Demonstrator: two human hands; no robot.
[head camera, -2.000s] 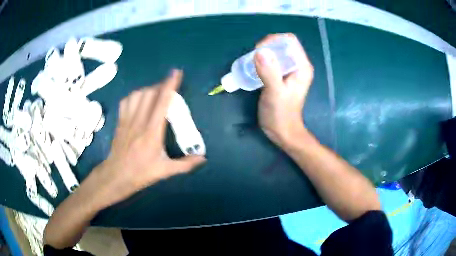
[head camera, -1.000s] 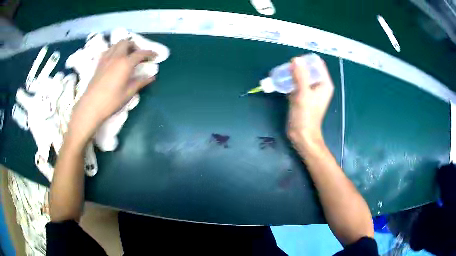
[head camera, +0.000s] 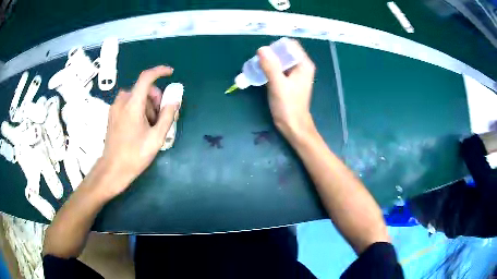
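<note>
My left hand (head camera: 136, 125) holds a white housing shell (head camera: 173, 93) between thumb and fingers, just right of the loose housing pile (head camera: 82, 117). The index finger is raised off the shell, which stands roughly lengthwise away from me. My right hand (head camera: 294, 90) grips a translucent needle-tip squeeze bottle (head camera: 252, 72). Its yellow-green needle tip points left and down, apart from the shell. My fingers hide part of the shell and of the bottle.
A pale rail (head camera: 218, 23) curves along the tabletop's far edge, with white pieces (head camera: 400, 16) beyond it. Dark marks (head camera: 213, 141) stain the green tabletop. Bulk parts (head camera: 22, 245) lie below the edge at left. Another person's dark sleeve (head camera: 475, 163) is at right.
My left hand has come right from the pile and now holds one shell. A second ago it was on the pile. The view has shifted, and my right hand still holds the bottle.
</note>
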